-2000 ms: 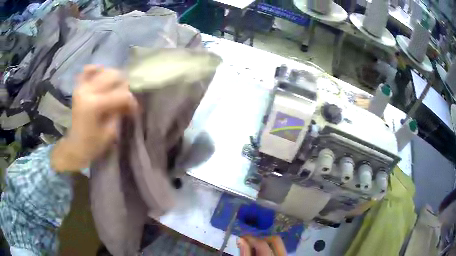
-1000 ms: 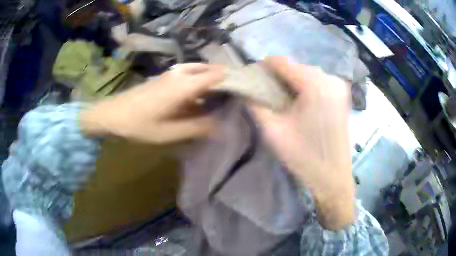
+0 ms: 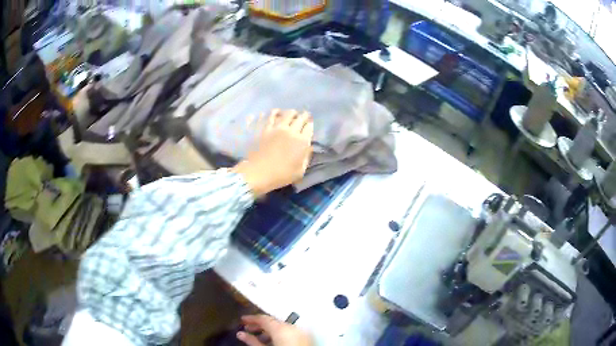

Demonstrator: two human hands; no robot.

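A large pile of grey-brown garments point(image 3: 236, 94) lies on the table left of the machine. My left hand point(image 3: 280, 149) lies on the front of the pile, palm down with fingers slightly apart and pointing away from me; no cloth is seen gripped. My right hand point(image 3: 273, 332) is low at the bottom edge, partly cut off, fingers apart with nothing seen in them. A dark plaid cloth point(image 3: 287, 219) sticks out from under the pile. The white overlock machine point(image 3: 506, 260) stands at the right.
Yellow-green pieces point(image 3: 50, 203) lie at the far left. The white table edge point(image 3: 236, 280) runs beside the plaid cloth. A blue tray point(image 3: 405, 334) shows at the bottom edge. Thread cones point(image 3: 540, 111) stand behind, at upper right. A green piece is at the lower right.
The grey-brown piece both hands held up is no longer in them. My left hand has come onto the pile; my right hand has dropped to the bottom edge. The view has swung right.
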